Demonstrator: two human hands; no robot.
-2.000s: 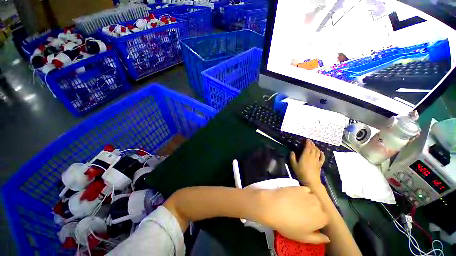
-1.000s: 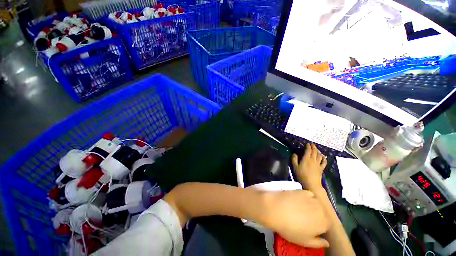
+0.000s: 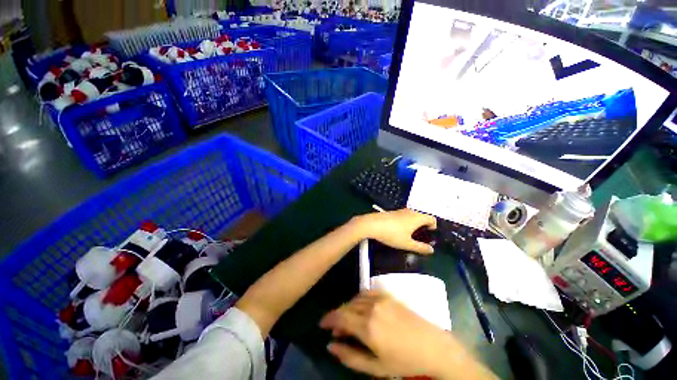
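Note:
A security camera lies on the dark green desk, with a white body [image 3: 419, 293], a black ball [image 3: 392, 261] partly under my left forearm, and a thin white antenna [image 3: 364, 266]. Only a sliver of its red end shows at the bottom edge. My left hand [image 3: 401, 228] is beyond the ball at the keyboard's [image 3: 382, 185] near edge, thumb and fingers apart. My right hand [image 3: 378, 334] is blurred, over the near left side of the body, fingers spread, with nothing seen in it. The monitor [image 3: 512, 96] shows a live picture.
A blue crate [image 3: 133, 200] of cameras stands at left, more crates behind. White paper [image 3: 519, 274], a pen [image 3: 476, 300] and a black mouse [image 3: 527, 356] lie at right. A power supply [image 3: 601, 274] with red digits, a bottle [image 3: 557, 223] and a small round white device [image 3: 508, 215] stand behind.
My left hand has moved from over the camera's red end forward to the keyboard. My right hand has left the keyboard and come back over the camera's near left side. The view has shifted.

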